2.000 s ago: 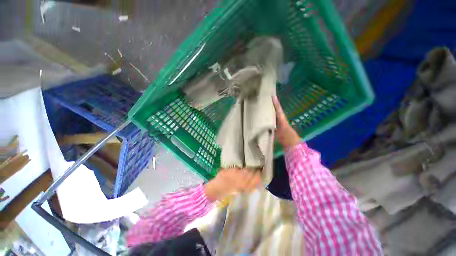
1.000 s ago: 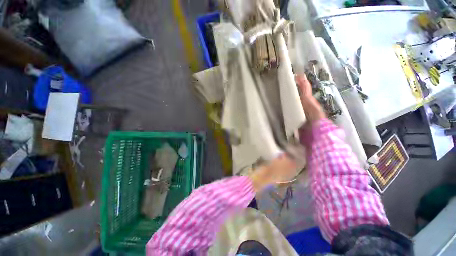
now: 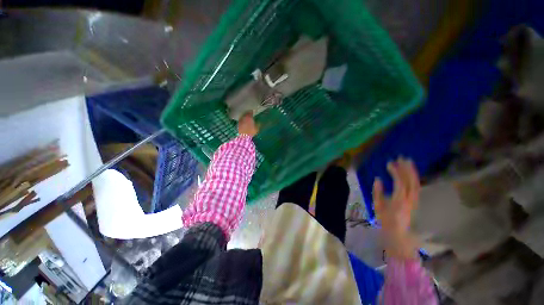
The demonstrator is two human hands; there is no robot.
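Note:
A beige tied cloth bundle (image 3: pixel 305 64) lies in the green crate (image 3: pixel 334 132), with a pale tie strip near its middle. A small pale piece (image 3: pixel 334 77) lies by its upper right end. My left hand (image 3: pixel 247 124) reaches into the crate at the bundle's lower left end; its fingers are partly hidden, so I cannot tell whether it grips the cloth. My right hand (image 3: pixel 398 202) is blurred, outside the crate at the lower right, with fingers spread and nothing in it.
A grey metal handle bar (image 3: pixel 113 162) runs from the crate to the lower left. A blue crate (image 3: pixel 174 173) stands left of the green crate. A white table (image 3: pixel 65 119) bears brown strips at far left. Beige cloth piles (image 3: pixel 477 208) lie at the right beside blue plastic (image 3: pixel 441 119).
A second ago both hands were at larger beige bundles by a white sewing table. The view has turned back to the green crate, my left hand is now inside it, and my right hand is empty.

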